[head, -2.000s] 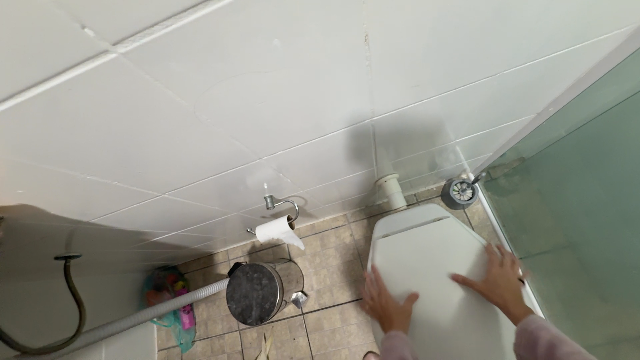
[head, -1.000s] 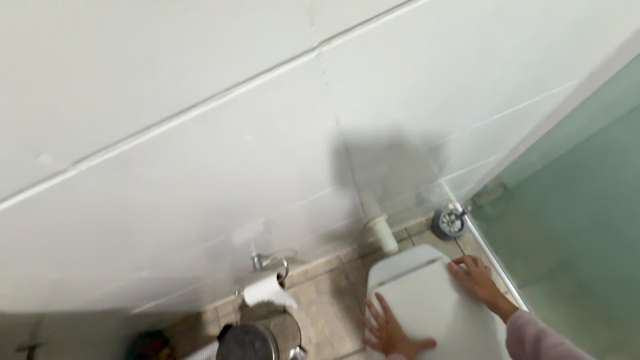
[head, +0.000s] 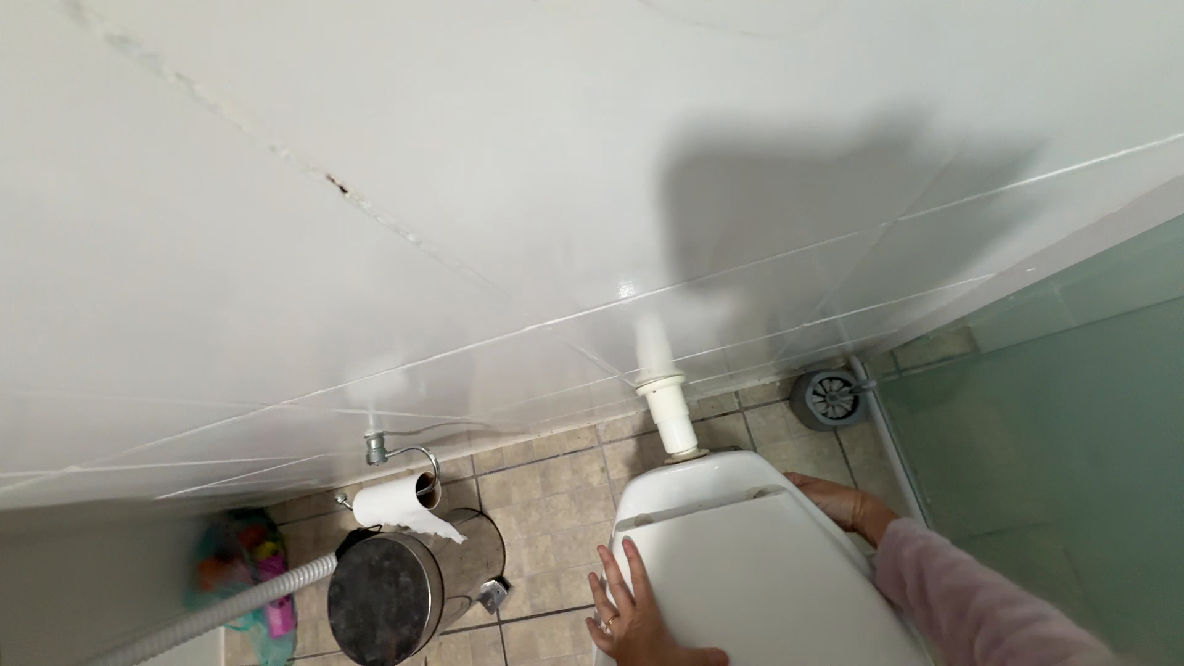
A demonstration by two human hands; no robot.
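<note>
A white toilet with its lid (head: pixel 749 573) down stands at the lower right. My left hand (head: pixel 638 610), with a ring on one finger, rests at the lid's left edge with its fingers spread. My right hand (head: pixel 842 507) reaches around the toilet's right rim near the back, its fingertips partly hidden by the rim; a pink fuzzy sleeve covers the forearm. Behind the toilet a white flush pipe (head: pixel 671 416) runs to the tiled wall.
Left of the toilet are a toilet paper roll (head: pixel 398 504) on a metal holder, a pedal bin (head: pixel 384 597), a ribbed hose (head: pixel 222 610) and a plastic bag (head: pixel 268 573). A round grey object (head: pixel 828 400) lies near the glass shower panel (head: pixel 1045 444).
My right hand has moved from on top of the lid to the toilet's right side near the back. My left hand stays near the lid's left edge. The view has shifted.
</note>
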